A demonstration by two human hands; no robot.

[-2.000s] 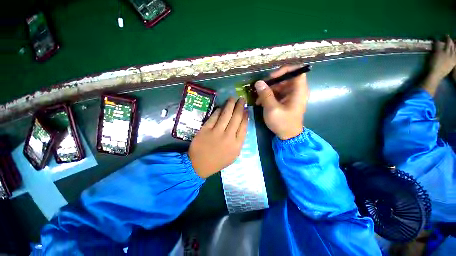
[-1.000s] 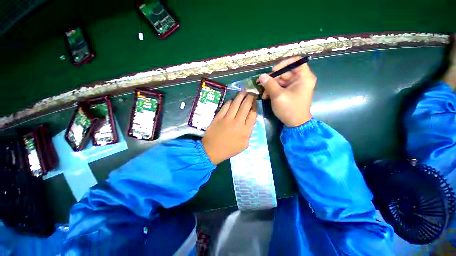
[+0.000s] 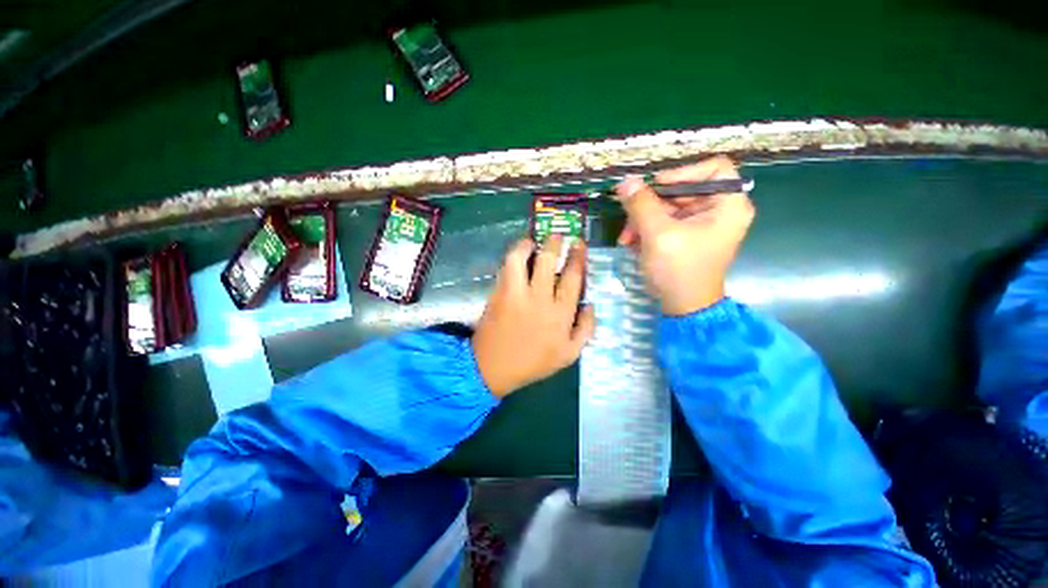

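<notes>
My left hand (image 3: 531,322) lies with its fingertips over the lower part of a red-framed phone unit (image 3: 560,216) and holds it against the bench. The unit's green board end shows above the fingers. My right hand (image 3: 690,247) grips a black pen-like tool (image 3: 703,186) between thumb and fingers, just right of the unit. The tool's tip is too small and blurred to make out. A pale sticker sheet (image 3: 624,414) with rows of small marks runs down from between my hands towards me.
One open phone unit (image 3: 400,250) lies left, then overlapping units (image 3: 308,255) on pale-blue paper (image 3: 239,362), and more units (image 3: 159,301) beside a black parts tray (image 3: 69,356). A worn whitish strip (image 3: 460,172) borders the green belt, which carries several units. A fan (image 3: 971,505) stands right.
The view has shifted, so the bench things appear further right. My left fingers have moved from the sheet's top onto the phone unit, which now stands straighter and closer to the sheet.
</notes>
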